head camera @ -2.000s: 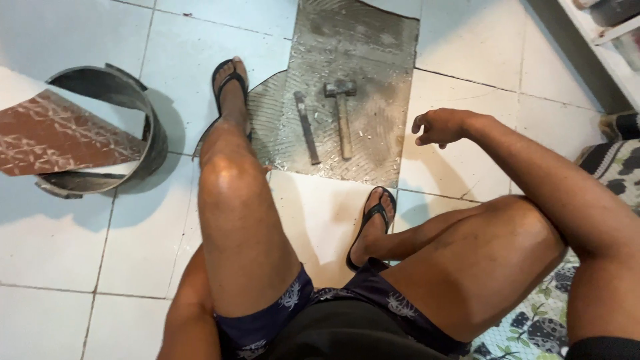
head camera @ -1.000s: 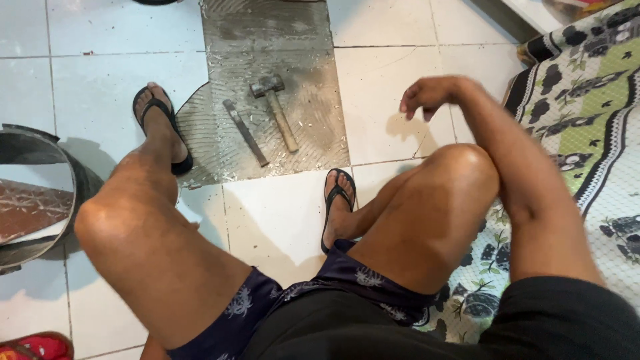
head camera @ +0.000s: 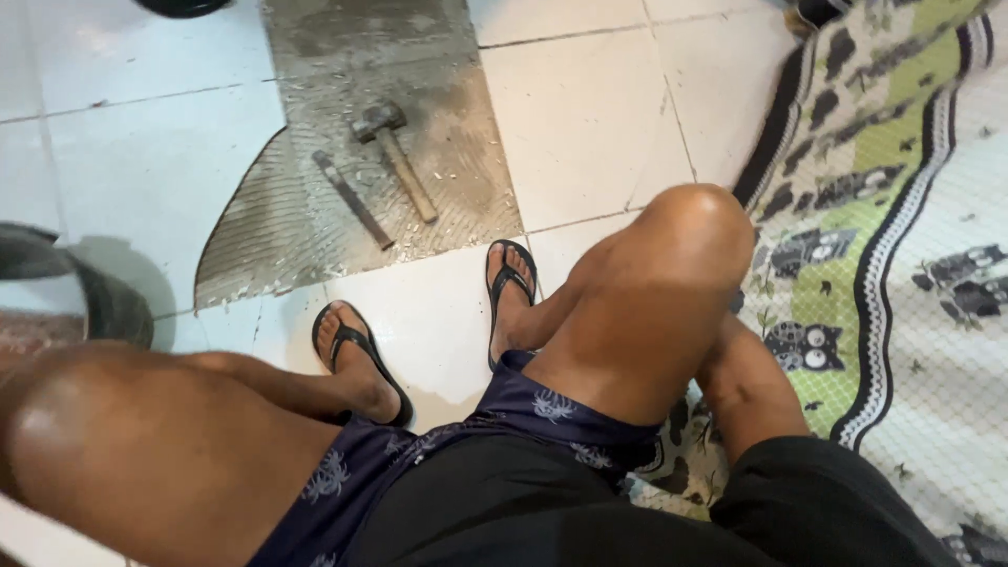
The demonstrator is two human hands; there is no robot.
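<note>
Neither of my hands shows in the head view. My right forearm reaches down behind my right thigh, beside the bedspread, and its hand is hidden there. My left arm is out of view. On the exposed patch of ridged mortar (head camera: 260, 213) ahead of my feet lie a club hammer (head camera: 405, 169) with a wooden handle and, to its left, a flat metal chisel (head camera: 352, 201). The two tools lie slanted, side by side and apart, with small chips scattered around them.
White floor tiles (head camera: 583, 126) surround the mortar patch. A black bucket (head camera: 110, 299) stands at the left, partly behind my left knee. An owl-patterned bedspread (head camera: 929, 315) hangs and spreads along the right. A dark round object (head camera: 183, 5) is cut off at the top edge.
My right hand, raised over the floor before, has gone down out of sight behind my right thigh. My left foot has drawn back from beside the mortar onto the tile. The view has shifted.
</note>
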